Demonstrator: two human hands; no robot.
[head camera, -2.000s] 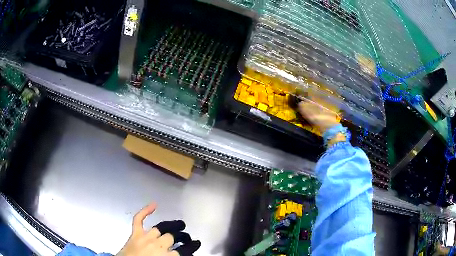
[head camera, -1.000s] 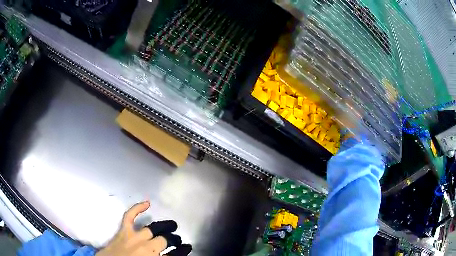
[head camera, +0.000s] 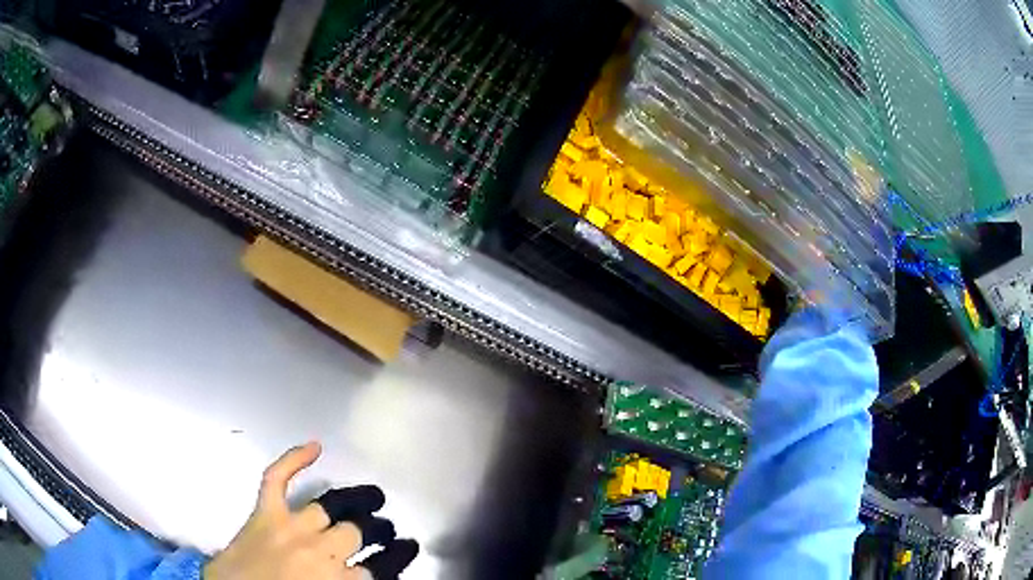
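Note:
A black bin (head camera: 646, 279) heaped with yellow box capacitors (head camera: 651, 221) stands behind the line. My right sleeve reaches up to the bin's right end; my right hand (head camera: 807, 297) is blurred at the clear trays (head camera: 748, 159), and its fingers cannot be made out. My left hand (head camera: 312, 527), with black finger cots, is over the shiny metal surface, fingers apart and holding nothing visible. A green circuit board (head camera: 680, 527) with a block of yellow capacitors (head camera: 638, 478) lies between my hands, partly hidden by my right sleeve.
A brown cardboard strip (head camera: 329, 299) lies along the chain-edged rail (head camera: 498, 346). A clear tray of small parts (head camera: 436, 96) and a dark bin (head camera: 170, 40) stand behind the rail. Blue cords (head camera: 929, 258) hang at the right. Another board (head camera: 32, 119) is at the far left.
My right hand has left the yellow capacitors in the bin's middle and moved right to the trays' edge. The view has shifted. My left hand stays open, slightly further left in view.

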